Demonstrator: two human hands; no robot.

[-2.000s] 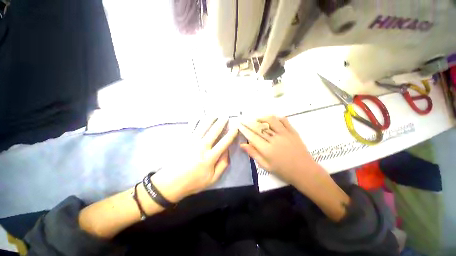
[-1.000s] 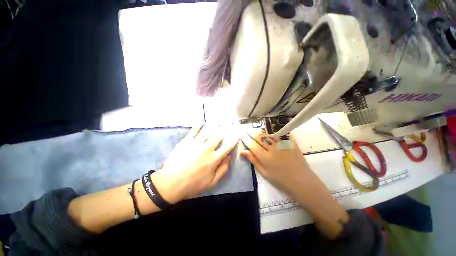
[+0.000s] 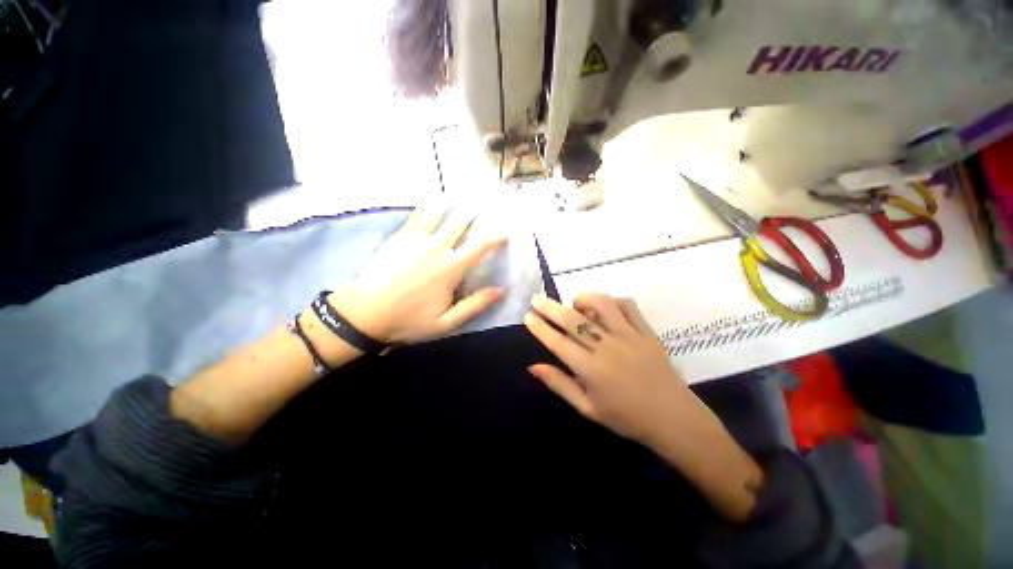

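The grey-blue backed facing piece [image 3: 167, 317] lies across the table from the left edge to below the needle. A black fabric panel [image 3: 444, 445] lies along its near side, and a narrow black edge shows at its right end. My left hand [image 3: 428, 272] lies flat on the facing, fingers spread toward the presser foot [image 3: 524, 178]. My right hand [image 3: 605, 356] is at the right end of the cloth, its index fingertip on the corner; whether it pinches the cloth is unclear. Glare washes out the area by the needle.
The cream-white sewing machine [image 3: 822, 100] stands behind the hands. Tailor's scissors [image 3: 778, 261] lie right of the needle, and second scissors [image 3: 900, 217] lie farther right. Black cloth [image 3: 122, 133] is piled at left. A printed scale [image 3: 789, 317] runs along the front edge. Coloured scraps [image 3: 822, 400] lie below right.
My right hand has drawn back from beside the needle to the cloth's near right corner. My left hand's thumb has spread away from its fingers. The camera view has also shifted.
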